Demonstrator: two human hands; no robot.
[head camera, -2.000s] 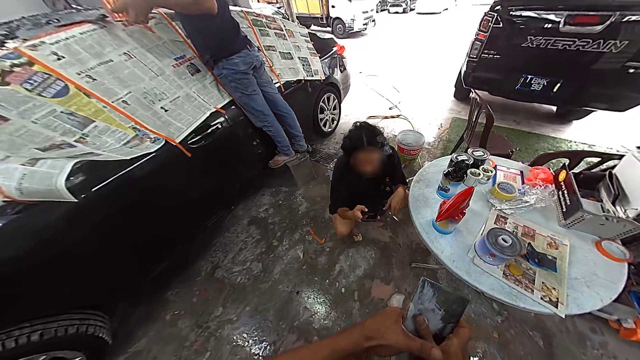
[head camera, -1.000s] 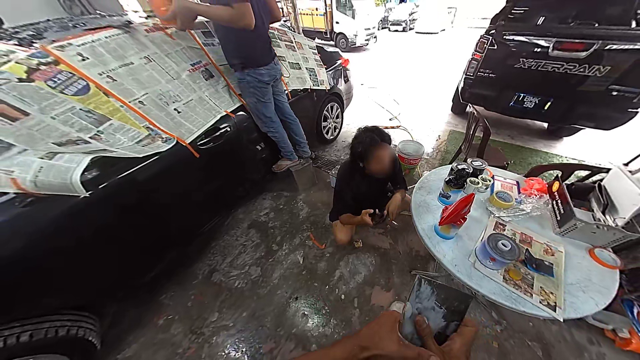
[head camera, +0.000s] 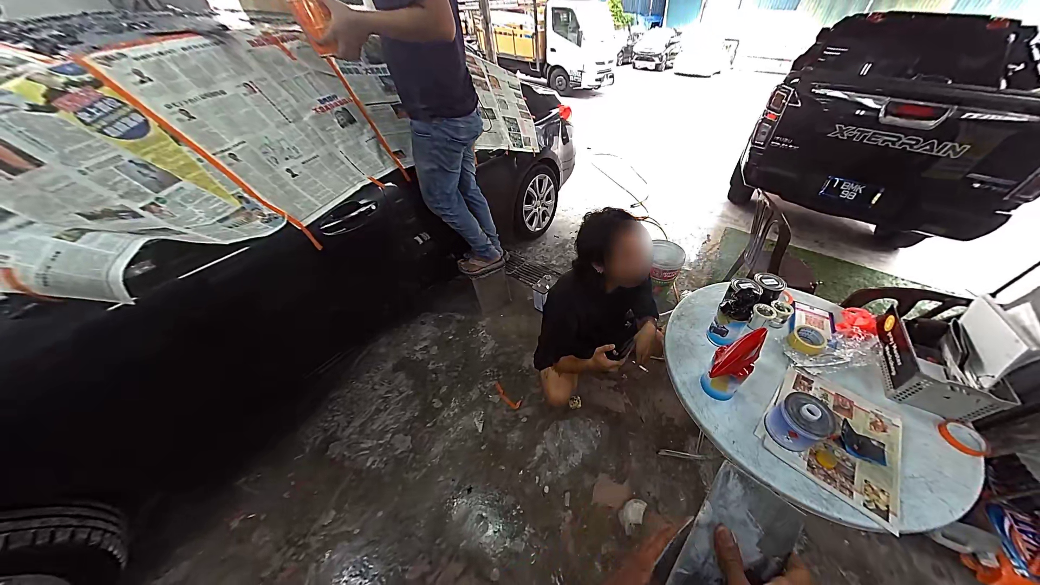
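Observation:
A flat grey plate with pale smears (head camera: 743, 516) is tilted at the bottom, beside the round table's near edge. My right hand (head camera: 735, 561) grips it, the thumb lying on its face and fingers showing near its lower right. My left hand (head camera: 650, 556), blurred and partly out of view, is at the plate's left side near a dark strip with a pale edge; its fingers are hidden, so its grip is unclear. On the round table (head camera: 699, 361) a lidded tin (head camera: 800, 421) stands on newspaper (head camera: 881, 439), near a dark blue piece (head camera: 863, 443) and a yellow round thing (head camera: 825, 459).
A crouching person (head camera: 597, 317) is left of the table; another person (head camera: 447, 154) stands on a low support beside a black car (head camera: 268, 341) covered with taped newspaper (head camera: 244, 122). Table items include tape rolls (head camera: 807, 340), cans (head camera: 769, 284) and a grey basket (head camera: 946, 394). A bucket (head camera: 666, 260) stands behind.
My hands and the plate have moved lower in view, with more of both hands cut off at the bottom edge. The crouching person's head and hands have shifted.

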